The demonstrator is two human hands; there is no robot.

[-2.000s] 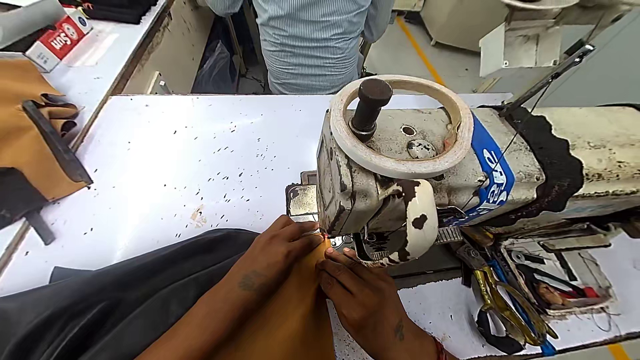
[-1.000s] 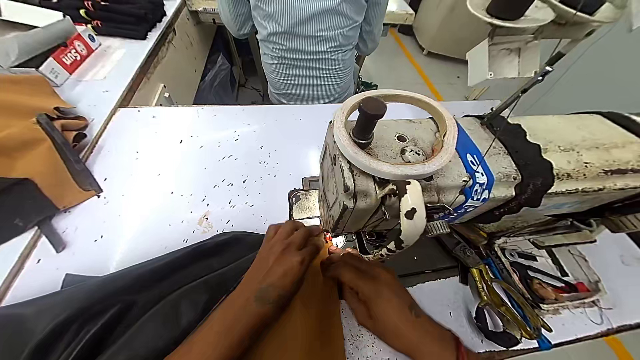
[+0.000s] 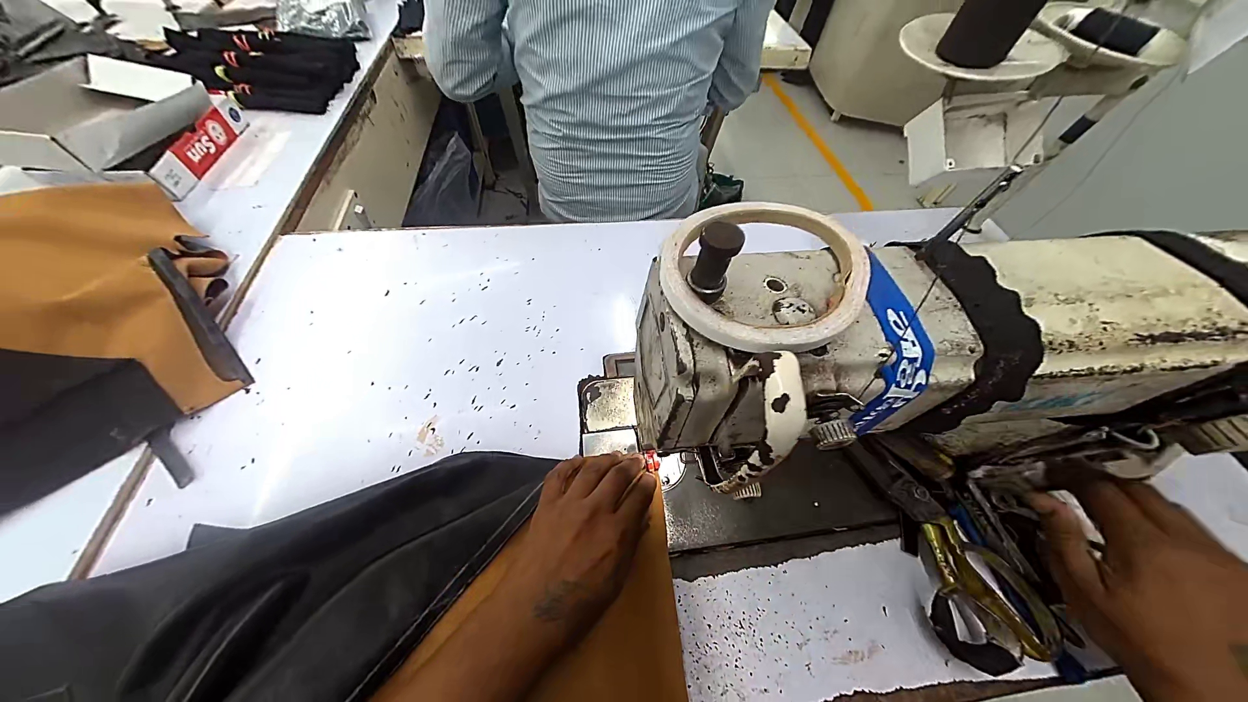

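Observation:
Under the head of a worn industrial sewing machine (image 3: 682, 390), my left hand (image 3: 595, 526) presses flat on a tan and black leather-like piece (image 3: 634, 624), its fingertips beside the needle area. The black part (image 3: 253, 585) of that piece spreads to the lower left. My right hand (image 3: 1131, 565) is at the far right, over the tool tray below the machine arm, beside gold-handled scissors (image 3: 985, 595). Its fingers are curled and partly hidden, and I cannot tell whether they hold anything. A roll of tape (image 3: 765, 341) lies on top of the machine head.
More tan and black pieces (image 3: 88, 292) lie on the left table, near an open cardboard box (image 3: 107, 112) and black bundles (image 3: 273, 68). A person in a striped shirt (image 3: 614, 107) sits beyond the table. A thread cone (image 3: 994, 29) stands at the upper right.
My right hand has left the cloth beside the needle and moved right to the tool tray. My left hand has stayed on the piece at the needle.

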